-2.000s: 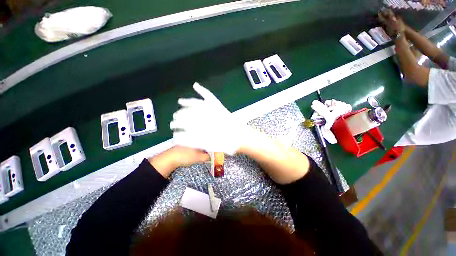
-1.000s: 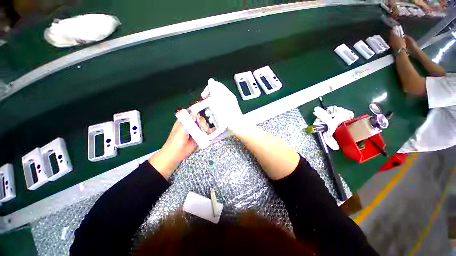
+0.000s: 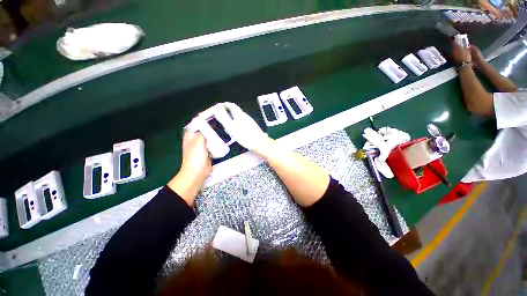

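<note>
A white plastic housing [image 3: 215, 145] is held over the near edge of the conveyor belt, its window showing. My left hand [image 3: 195, 155], bare, grips its left side. My right hand [image 3: 245, 128], in a white glove, holds its right side; the glove hides part of the housing. A pair of white housings [image 3: 271, 110] lies on the belt just right of my hands. More pairs, such as this housing [image 3: 128, 161], lie on the belt at the left.
Bubble wrap [image 3: 277, 199] lies under my forearms with a white pad [image 3: 231, 243] and a thin pale tool [image 3: 248, 236]. A long black handle [image 3: 386, 199], crumpled white gloves [image 3: 384, 141] and a red bin [image 3: 411, 173] are at right. Another person's arm [image 3: 477, 87] reaches over the belt.
The housing, first mostly hidden by my glove over the bubble wrap, has moved forward and left over the belt in both hands. The housings on the belt have shifted left.
</note>
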